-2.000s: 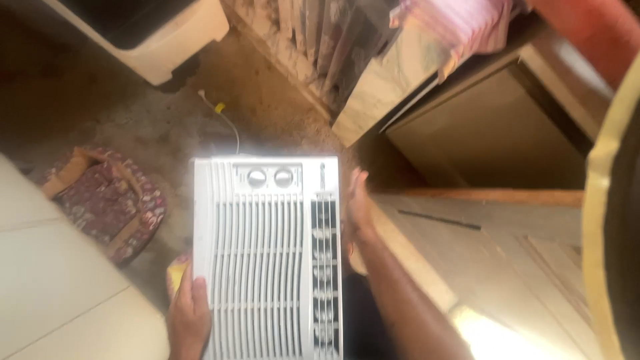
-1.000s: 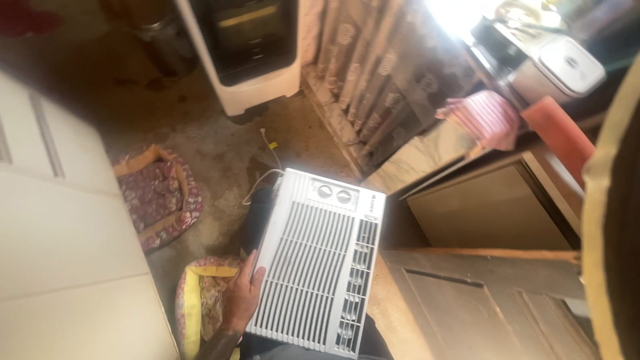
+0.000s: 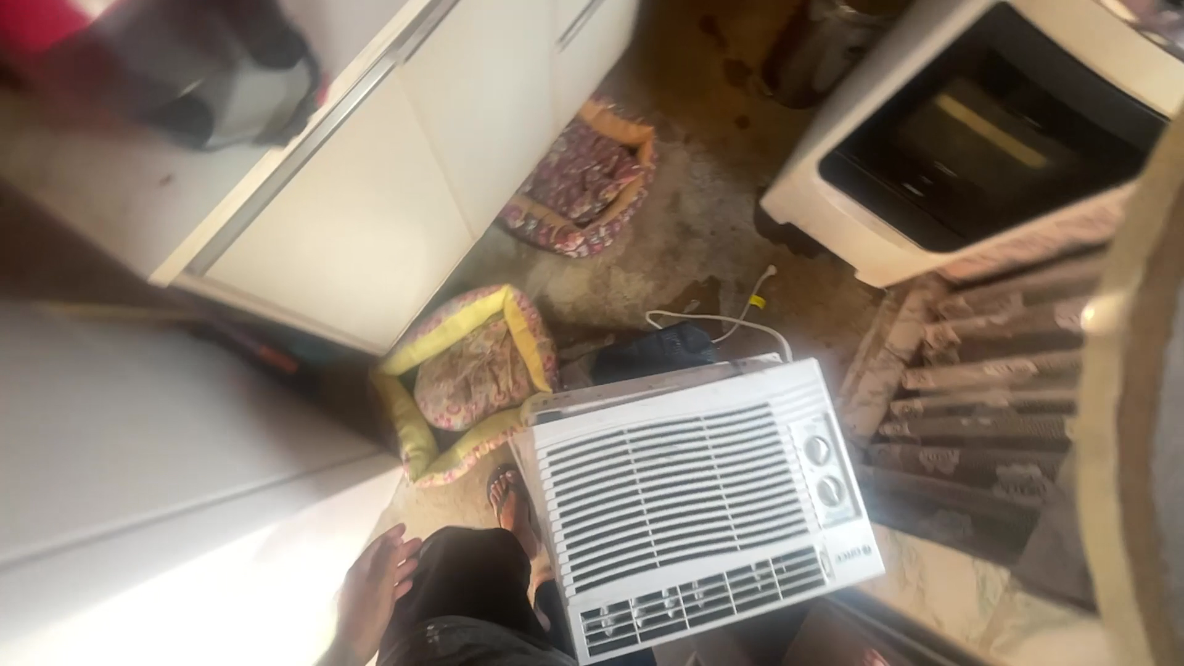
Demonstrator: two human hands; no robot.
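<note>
A white window air conditioner (image 3: 694, 499) with a louvred front grille and two round knobs sits tilted in front of me, by my legs. Its white power cord (image 3: 721, 319), with a yellow tag, trails onto the floor from the far side. My left hand (image 3: 375, 587) is off the unit, to its left beside my dark-clothed knee, fingers somewhat spread and holding nothing. My right hand cannot be made out; the lower right, beyond the unit's near edge, is dark and blurred.
A yellow-edged pet bed (image 3: 472, 370) lies left of the unit, and a second patterned pet bed (image 3: 587, 180) farther off. White cabinets (image 3: 351, 213) run along the left. A white oven (image 3: 832, 222) stands at the upper right, near a patterned curtain (image 3: 980, 407). My sandalled foot (image 3: 509, 495) is on the floor.
My left hand has let go of the air conditioner's side and moved away from it. My right hand, seen beside the unit two seconds ago, is out of sight. The view has swung strongly left.
</note>
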